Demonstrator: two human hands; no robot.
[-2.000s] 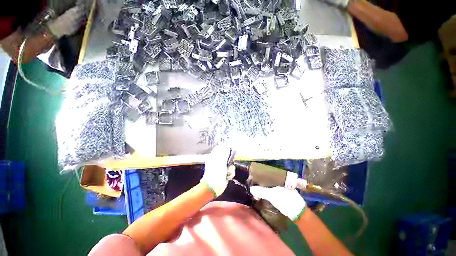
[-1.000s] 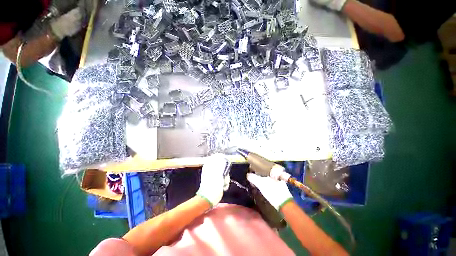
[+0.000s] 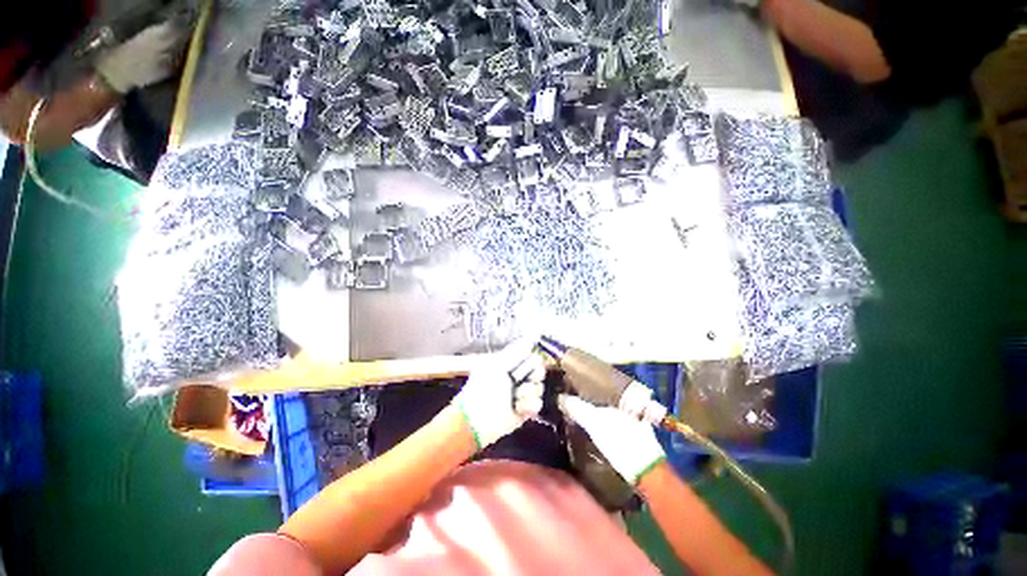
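My left hand [image 3: 502,394], in a white glove with a green edge, is shut on a small dark metal bracket [image 3: 525,369] at the near table edge; the fingers hide much of it. My right hand [image 3: 608,433], also gloved, holds the olive-grey air tool [image 3: 595,376] from below. The tool's dark nose points up and left, close to the bracket; whether they touch I cannot tell. A loose pile of thin silver-blue pins [image 3: 546,264] lies on the table just beyond.
Heaped metal brackets [image 3: 451,90] cover the far side. Bags of pins lie left [image 3: 197,270] and right [image 3: 788,242]. Below the edge are a blue crate [image 3: 296,450], an orange-brown box [image 3: 203,411] and the air hose [image 3: 738,473]. Other people's arms show at both upper sides.
Since a second ago my left hand has moved slightly right, bringing the bracket near the tool's nose. The tool was lower and more level two seconds ago. The view has shifted slightly.
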